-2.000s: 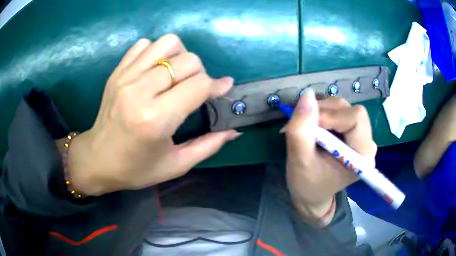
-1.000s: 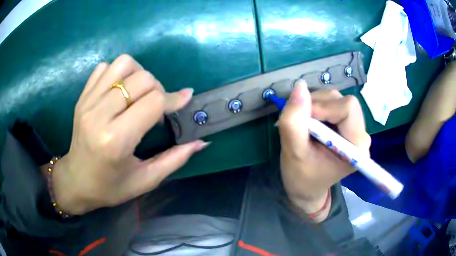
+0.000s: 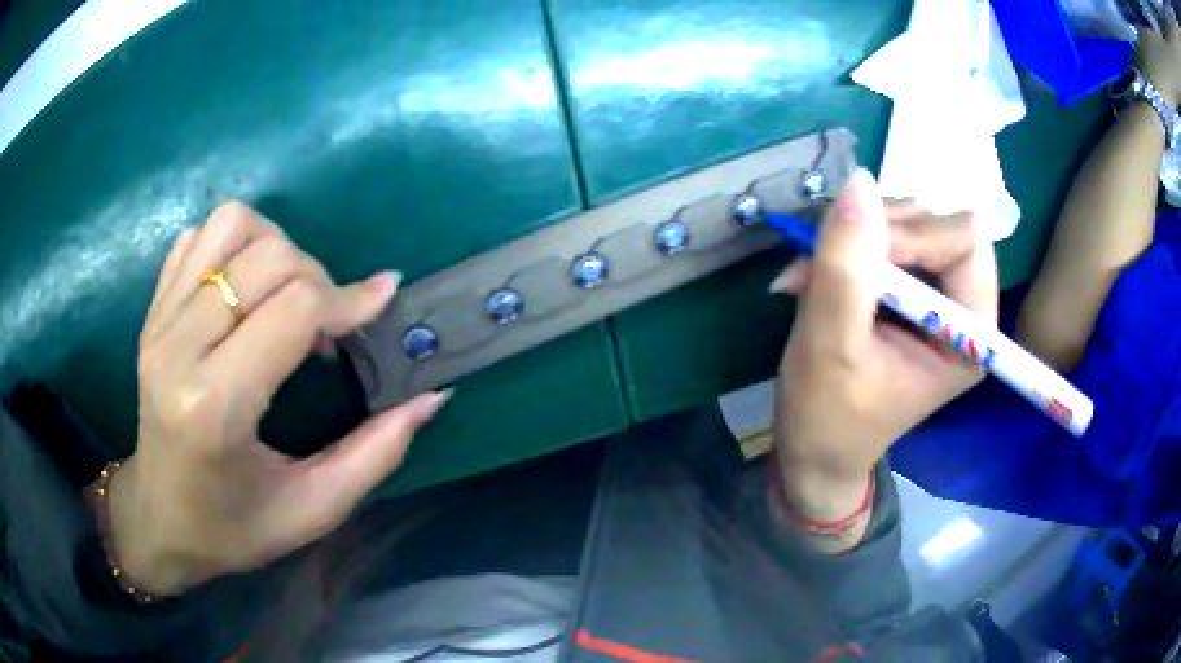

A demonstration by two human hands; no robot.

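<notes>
A long grey bar housing lies slanted on the glossy green surface, its right end farther away. Several round silver-blue metal studs sit in a row along it. My left hand pinches the bar's left end between thumb and index finger. My right hand holds a white paint marker like a pen. Its blue tip is beside the second stud from the right end; I cannot tell whether it touches.
Crumpled white tissue lies just right of the bar. A blue bin stands at the upper right. Another person's arm with a metal watch, and blue clothing, are at the right. The green work surface has a dark seam.
The bar and my left hand have shifted left and down in view. The marker tip has moved along the row from the left part to the second stud from the right.
</notes>
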